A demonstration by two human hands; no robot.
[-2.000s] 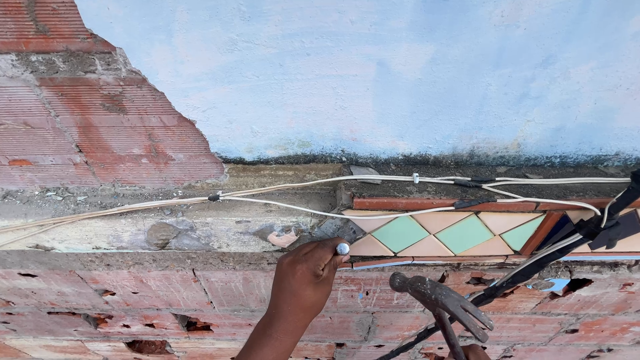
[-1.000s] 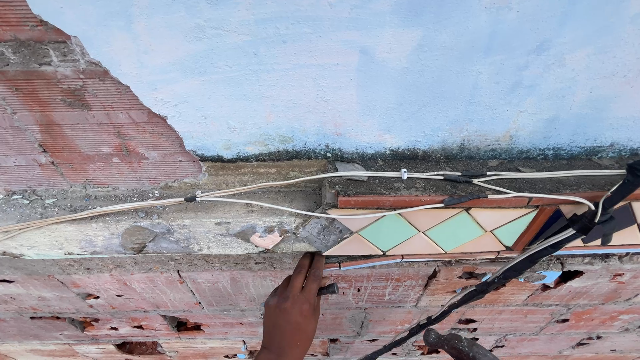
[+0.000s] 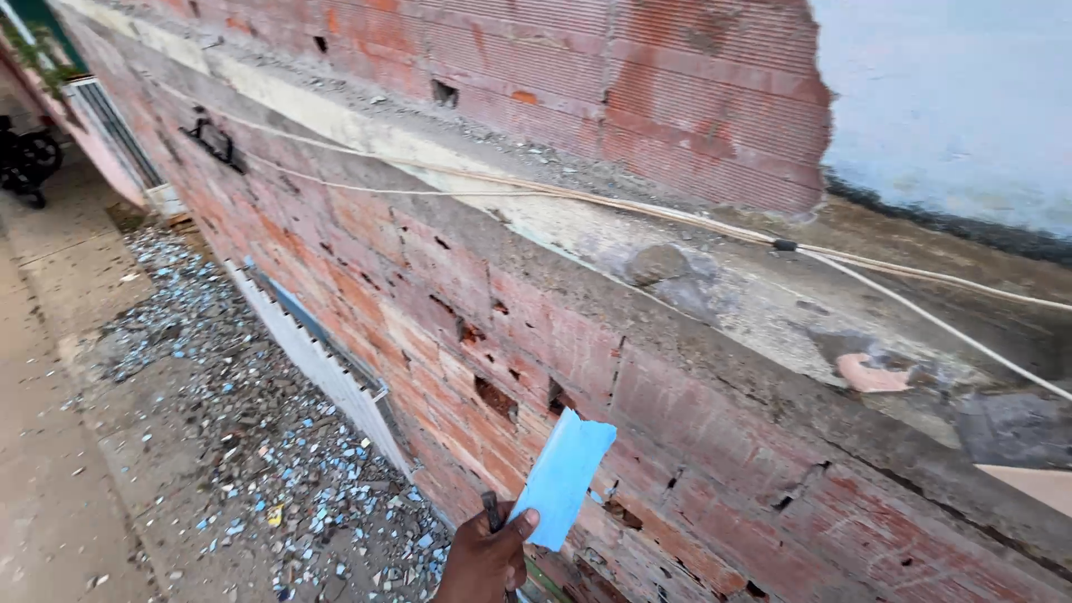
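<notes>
At the lower middle of the head view, my left hand [image 3: 494,544] holds a flat light-blue painted fragment [image 3: 565,481] between thumb and fingers. The same hand has a dark metal chisel-like tool [image 3: 491,511] in its grip, its end standing up beside the thumb. The fragment is in front of the exposed brick wall [image 3: 687,452]. On the ledge [image 3: 569,243] above, a small pinkish piece [image 3: 873,373] lies near grey mortar lumps [image 3: 657,265]. My right hand is outside the view, and the hammer seen before is not visible.
White cables [image 3: 636,205] run along the ledge, joined with black tape. Far below on the left, broken blue and grey rubble [image 3: 310,469] covers the ground beside the wall. A dark bracket [image 3: 213,144] is fixed to the wall, and part of a wheeled vehicle [image 3: 29,159] stands at far left.
The view has swung left and down along the wall. My left hand now holds a blue fragment along with the tool; the hammer and right hand have gone from view.
</notes>
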